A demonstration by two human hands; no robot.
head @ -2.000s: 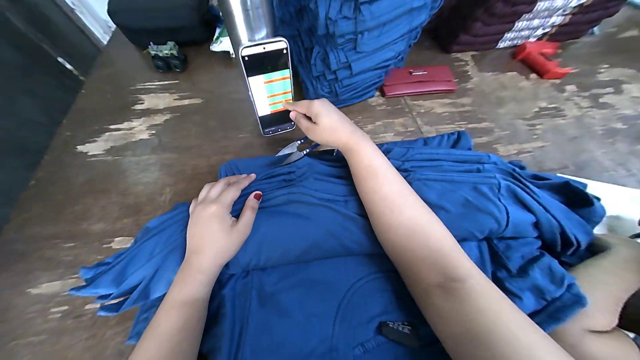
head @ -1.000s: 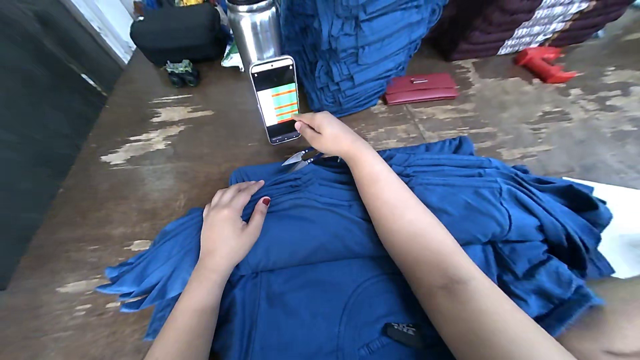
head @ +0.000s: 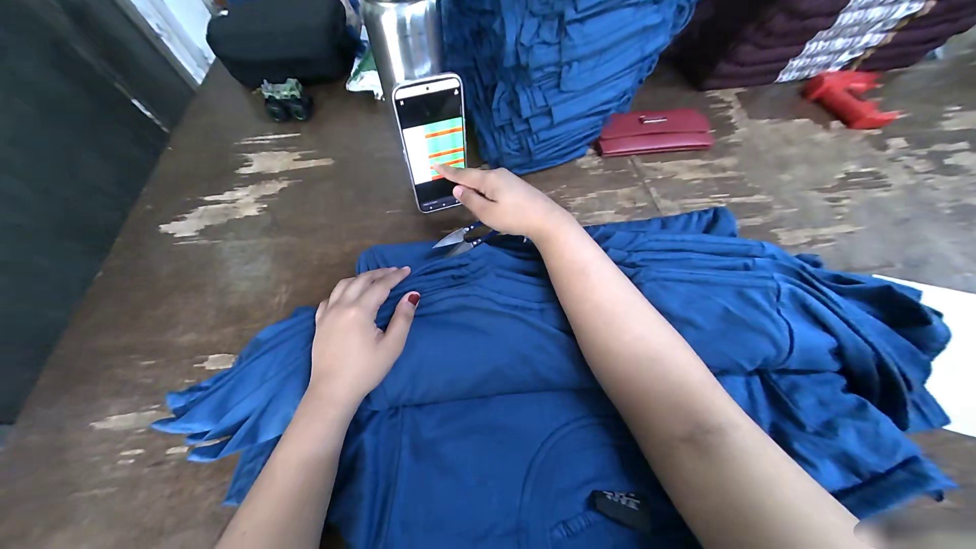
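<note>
My left hand lies flat with spread fingers on a pile of blue knit garments, and it grips nothing. My right hand reaches over the pile, its index fingertip at the lower screen of an upright smartphone. The phone leans against a steel bottle. Below my right hand, thread snips rest on the far edge of the pile, their blades pointing left and their handles partly hidden. Whether my right hand touches the snips cannot be told. A black label shows at the neckline of the nearest garment.
Behind the phone stands a tall stack of blue garments. A red wallet, a red tool or dispenser and maroon folded garments lie right of it. A black case and a toy truck are back left. White paper lies right.
</note>
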